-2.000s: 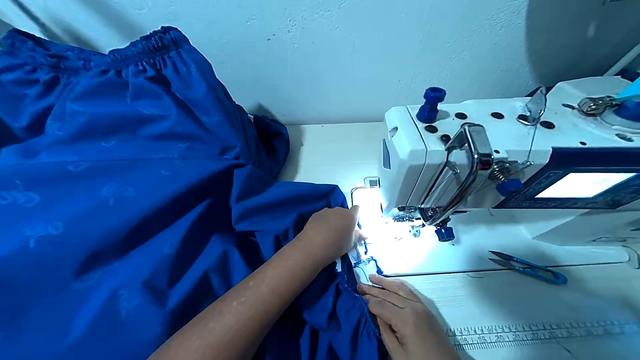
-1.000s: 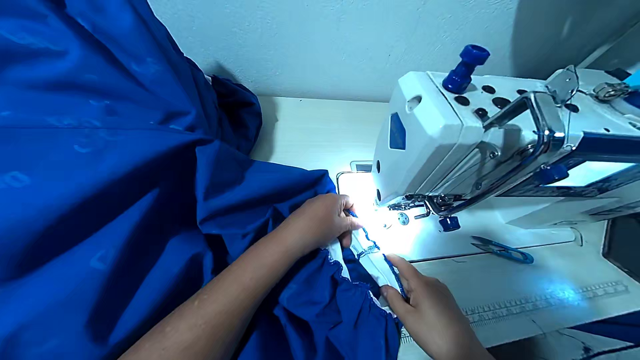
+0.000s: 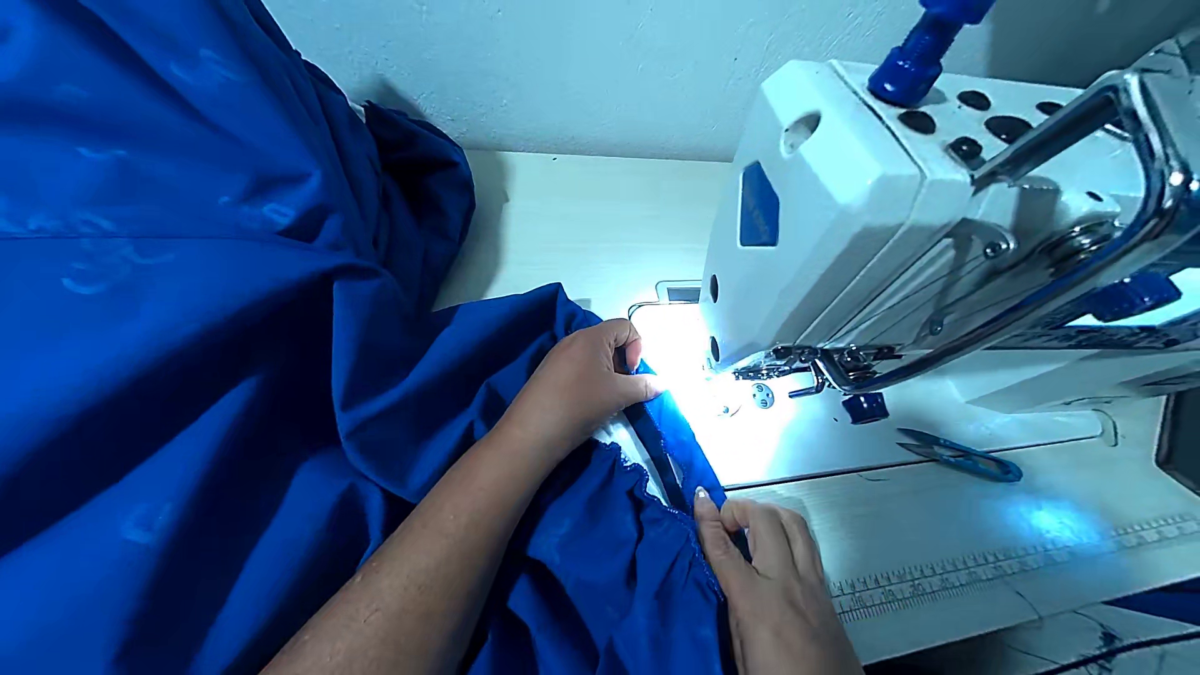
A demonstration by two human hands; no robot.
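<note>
Blue fabric (image 3: 216,375) covers the left side and runs in gathers under both arms. My left hand (image 3: 595,375) pinches the upper end of a blue fabric strip (image 3: 682,441), just left of the lit needle area. The strip's lower end is held between thumb and fingers of my right hand (image 3: 764,572), nearer the table's front edge. Between the hands the strip lies fairly straight beside a gathered, overlocked edge (image 3: 647,478), with some white material showing at the left. The white sewing machine (image 3: 844,206) stands to the right, its presser foot (image 3: 750,373) apart from the fabric.
Blue-handled thread snips (image 3: 966,457) lie on the table right of the machine bed. A measuring scale (image 3: 1012,562) runs along the table's front edge. A pale wall (image 3: 581,75) rises behind the table (image 3: 572,216).
My right hand has moved down the strip, away from my left hand. The strip now shows its blue side where white showed a second ago. The view has moved closer to the machine.
</note>
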